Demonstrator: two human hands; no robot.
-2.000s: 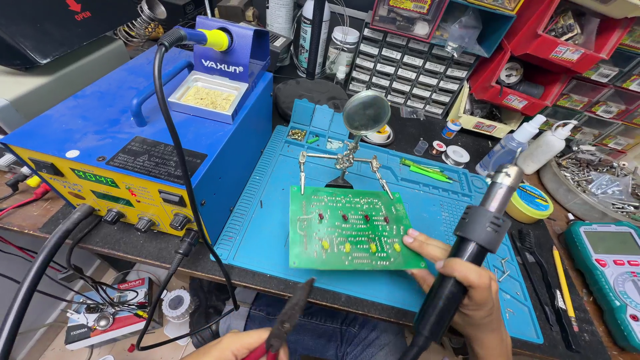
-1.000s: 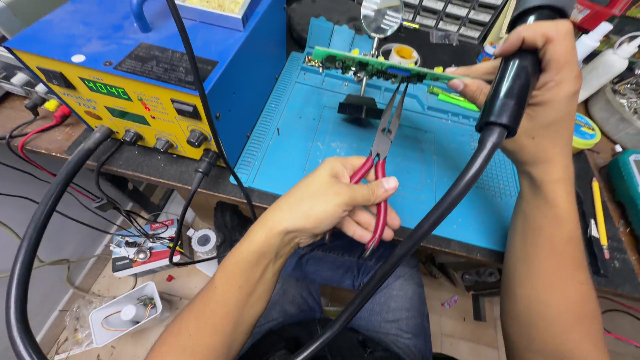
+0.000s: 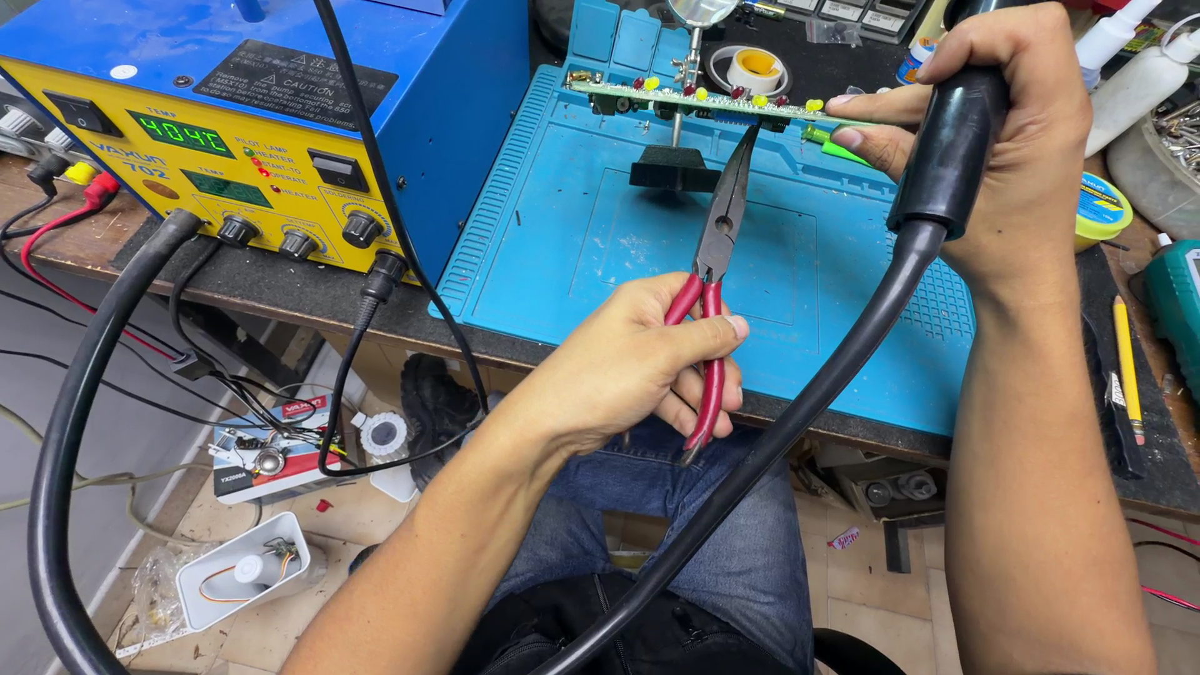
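Note:
Red-handled long-nose pliers (image 3: 718,246) are in my left hand (image 3: 647,361), their tips at the underside of a green circuit board (image 3: 694,99). The board is seen nearly edge-on, with red and yellow parts along its upper side. My right hand (image 3: 1012,141) grips the black handle of a hot-air gun (image 3: 952,155), while its thumb and forefinger pinch the board's right end. The gun's thick hose (image 3: 806,403) runs down across the view. Behind the board rises a helping-hands stand (image 3: 675,169) with a magnifier (image 3: 703,9). Where the plier tips meet the board, details are hidden.
A blue and yellow soldering station (image 3: 281,159) with lit displays stands at left, its black cable hanging in front. Beneath lies a blue silicone mat (image 3: 600,253). A solder spool (image 3: 755,70), white bottles (image 3: 1139,94), a yellow pencil (image 3: 1127,375) and a green multimeter (image 3: 1177,309) are farther right.
Two seconds ago the board faced the view; it now shows nearly edge-on. The pliers have moved up from the bottom edge to the board's underside. The view has also shifted.

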